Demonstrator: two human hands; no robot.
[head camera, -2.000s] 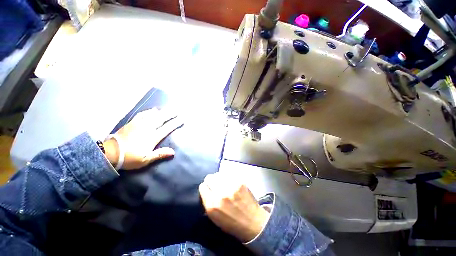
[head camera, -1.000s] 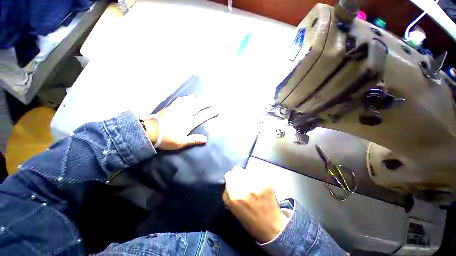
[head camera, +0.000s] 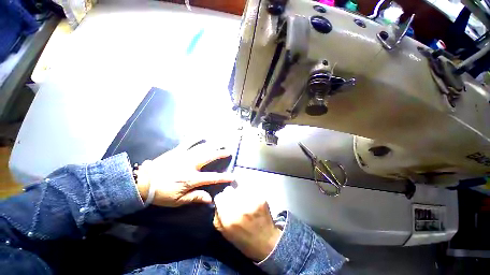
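A dark garment piece (head camera: 141, 126) lies on the white table left of the needle area and hangs over the front edge into the lap. My left hand (head camera: 180, 174) lies on it, fingers apart, its fingertips close to my right hand. My right hand (head camera: 244, 217) is closed on the right edge of the dark fabric, in front of the needle area. The sewing machine head (head camera: 344, 70) stands to the right. Glare hides the needle and much of the fabric near it.
Small scissors (head camera: 326, 174) with gold-coloured loops lie on the machine bed right of the needle. A blue cloth pile (head camera: 16, 27) is at the far left. A reddish-brown board (head camera: 215, 6) and thread spools (head camera: 391, 13) are behind.
My left hand has moved right and nearer on the fabric, up beside my right hand, uncovering the piece's left part. My right hand stays at the fabric edge. The camera view has shifted.
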